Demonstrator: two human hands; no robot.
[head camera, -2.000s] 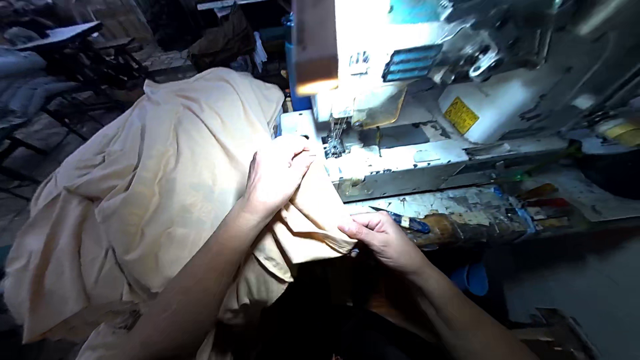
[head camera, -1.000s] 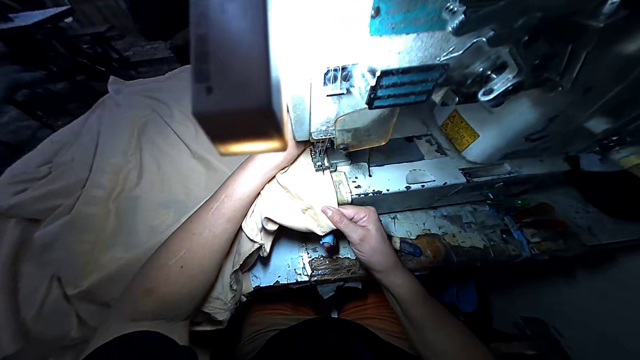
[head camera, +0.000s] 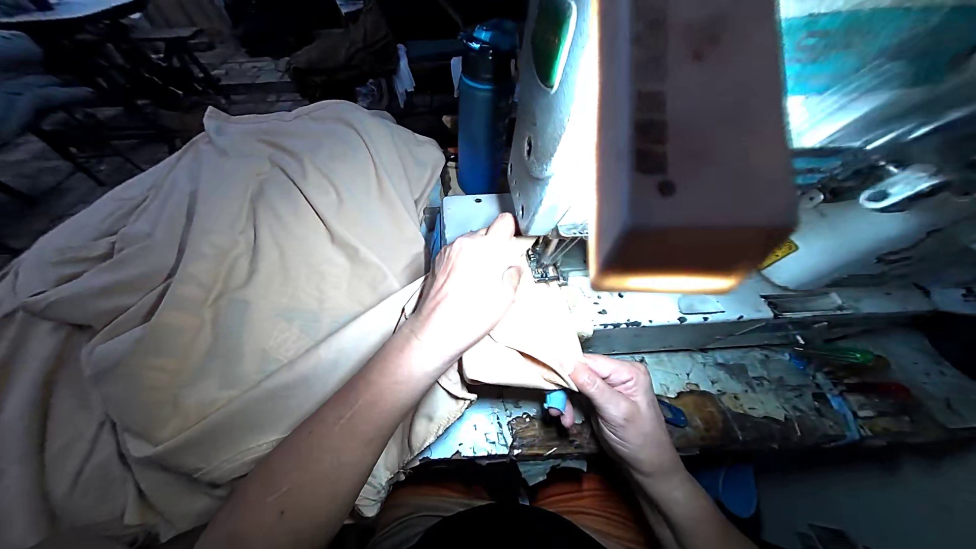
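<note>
Beige fabric (head camera: 259, 252) drapes over the left side, and a folded part of it reaches the needle area of an industrial sewing machine (head camera: 549, 137). My left hand (head camera: 476, 286) holds the fabric down just left of the presser foot (head camera: 545, 267), its fingers bent. My right hand (head camera: 618, 396) pinches the near edge of the folded part between thumb and fingers, close to the table's front edge. Something blue is wrapped around one of its fingertips. Whether the needle is in the fabric cannot be told.
A blue bottle (head camera: 484, 114) stands behind the machine's left end. A brown box-shaped lamp (head camera: 690, 152) hangs in front of the machine head. A green-handled tool (head camera: 839, 354) lies on the worn tabletop (head camera: 732, 374) at the right. Dark furniture stands at the back left.
My left hand, largely hidden behind the lamp and machine head a second ago, now shows beside the presser foot. My right hand still holds the fabric edge. The view has shifted.
</note>
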